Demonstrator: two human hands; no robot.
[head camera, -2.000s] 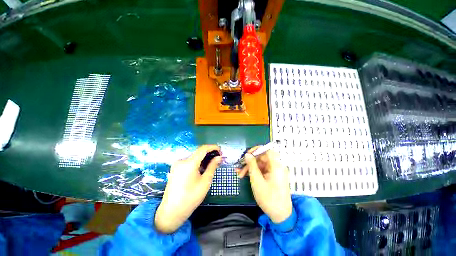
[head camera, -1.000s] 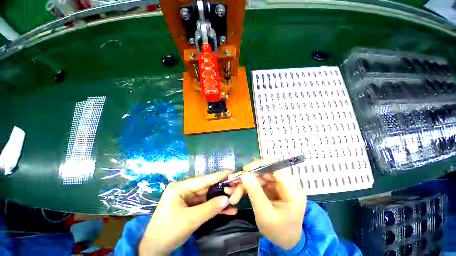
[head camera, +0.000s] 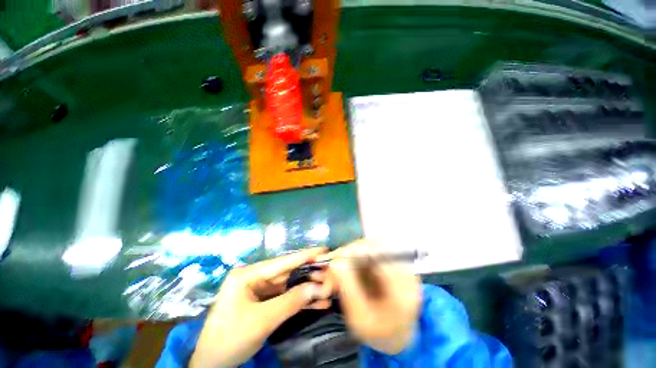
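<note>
My left hand (head camera: 248, 302) holds a small black plastic housing (head camera: 301, 275) between its fingertips, near the bench's front edge. My right hand (head camera: 377, 295) holds slim metal tweezers (head camera: 392, 256), which lie almost level with their back end pointing right. The tweezer tips are at the housing, and the fingers of both hands meet there. The frame is blurred, so any tiny piece at the tips cannot be told.
The orange clamp fixture (head camera: 262, 169) with its red handle (head camera: 285, 100) stands behind my hands. The white parts board (head camera: 439, 180) is to its right, then clear blister trays (head camera: 575, 144). Blue film (head camera: 205, 190) and a white sheet (head camera: 106, 194) lie left.
Since two seconds ago, my hands have come together and the tweezers have met the housing. The camera view has shifted, so the fixture and board appear further left. The red handle looks about the same.
</note>
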